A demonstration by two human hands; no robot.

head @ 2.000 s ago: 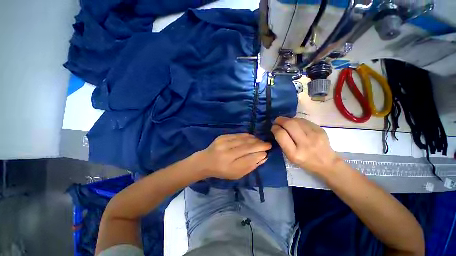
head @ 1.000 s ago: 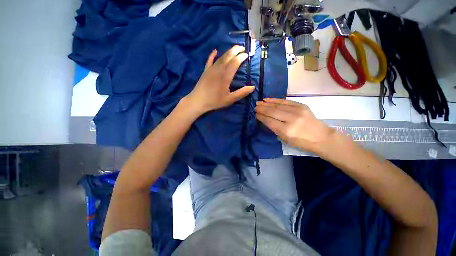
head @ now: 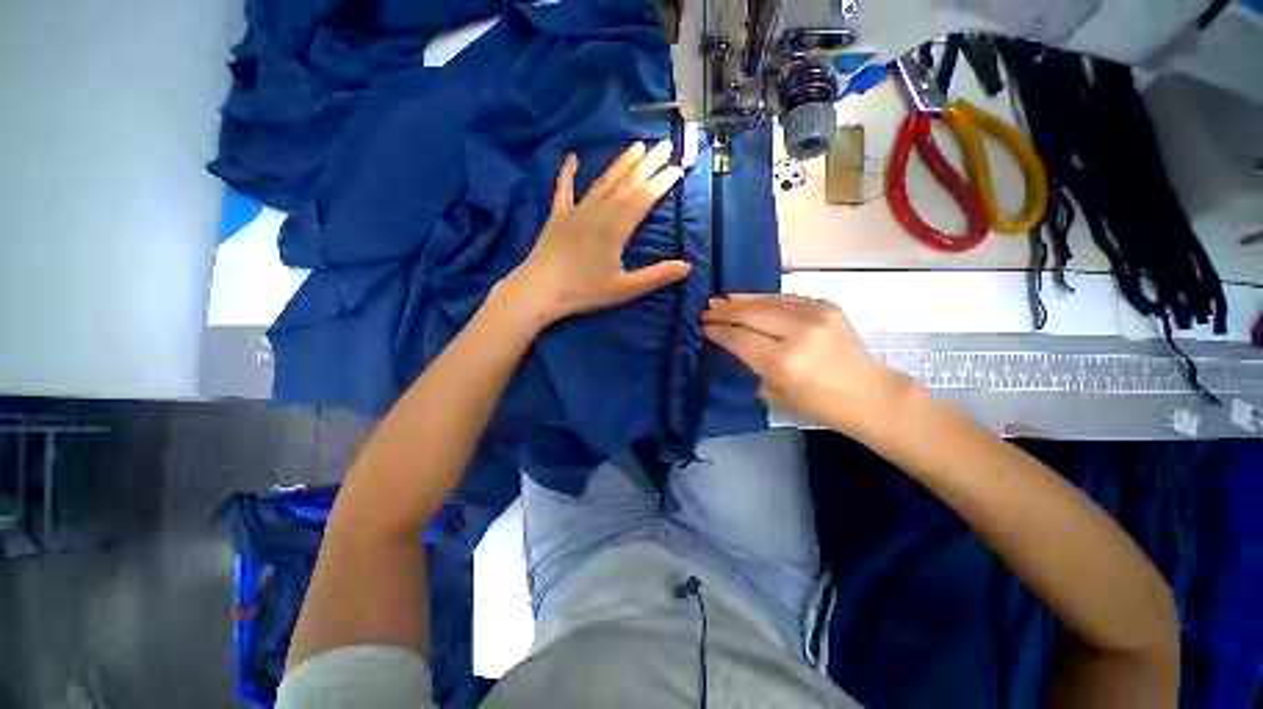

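Observation:
The navy fabric (head: 485,180) lies crumpled on the white table and hangs over its front edge onto the lap. Two black elastic strips (head: 716,229) run on it from the presser foot (head: 720,139) towards the lap, with puckers between them. My left hand (head: 596,243) lies flat with fingers spread on the cloth, left of the strips, fingertips near the foot. My right hand (head: 790,346) pinches the right elastic strip between thumb and fingers, below the foot. The needle tip is too small to tell.
Red and yellow scissors (head: 935,180) lie right of the machine's ribbed knob (head: 808,125), beside a small tan block (head: 845,164). Spare black strips (head: 1143,208) hang at the right. A ruler strip (head: 1025,371) runs along the front edge. A blue crate (head: 247,609) stands lower left.
My left hand has let go near the strips and moved up to lie flat by the foot. My right hand has shifted slightly down. The view has shifted, so the machine appears higher.

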